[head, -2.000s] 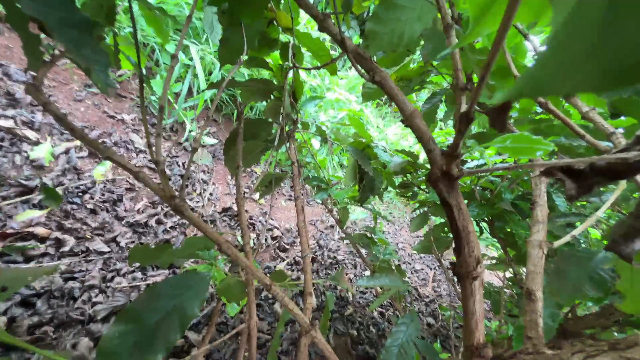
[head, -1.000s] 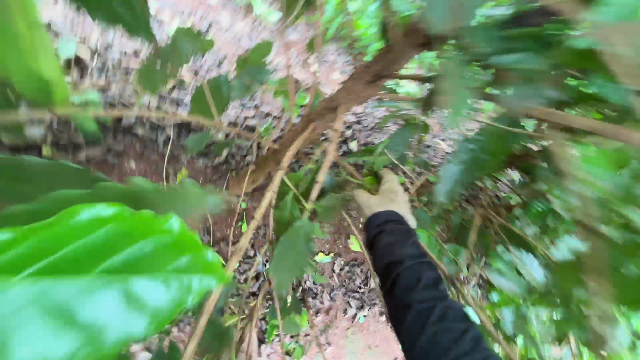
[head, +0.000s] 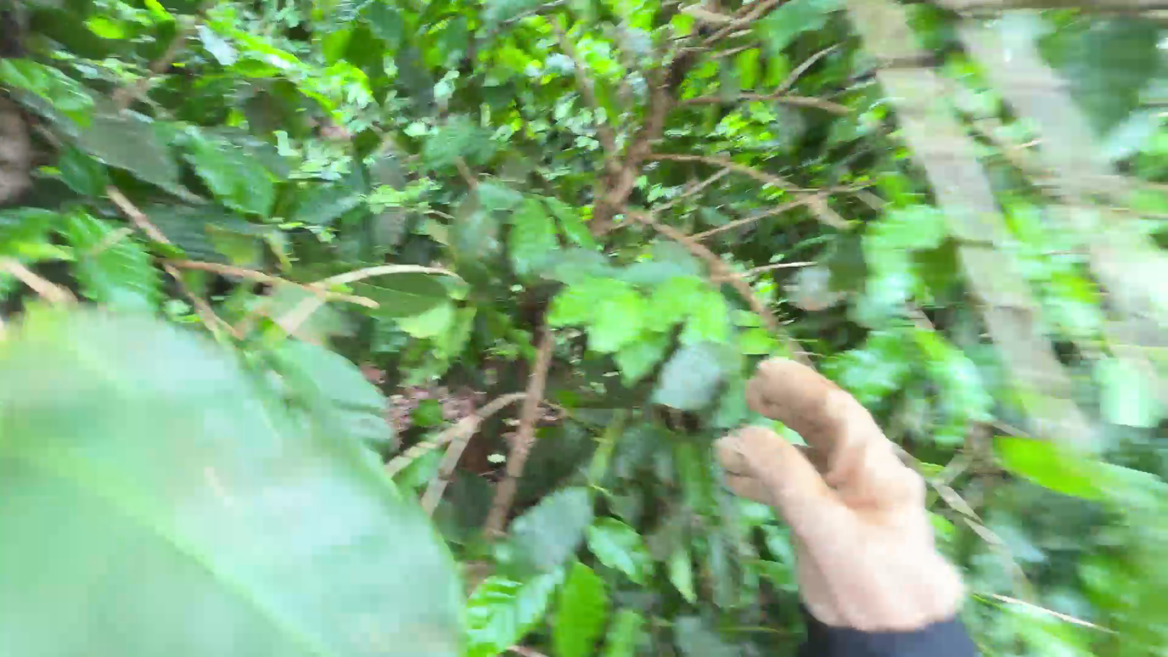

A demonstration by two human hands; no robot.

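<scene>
My right hand (head: 849, 511), in a light glove with a dark sleeve, is raised at the lower right of the head view. Its thumb and fingers are bent and apart, and nothing shows between them. Just left of the fingertips are green leaves (head: 639, 315), and a thin brown branch (head: 730, 274) runs down towards the hand from above. My left hand is not in view. The picture is blurred.
A large blurred leaf (head: 201, 493) covers the lower left, close to the camera. Thick pale stems (head: 967, 219) slant down the right side. An upright thin stem (head: 525, 438) and a forked brown trunk (head: 630, 173) stand among dense foliage.
The view has swung from leaf-littered ground to dense foliage. My right hand, absent two seconds ago and reaching among branches one second ago, now appears larger at the lower right.
</scene>
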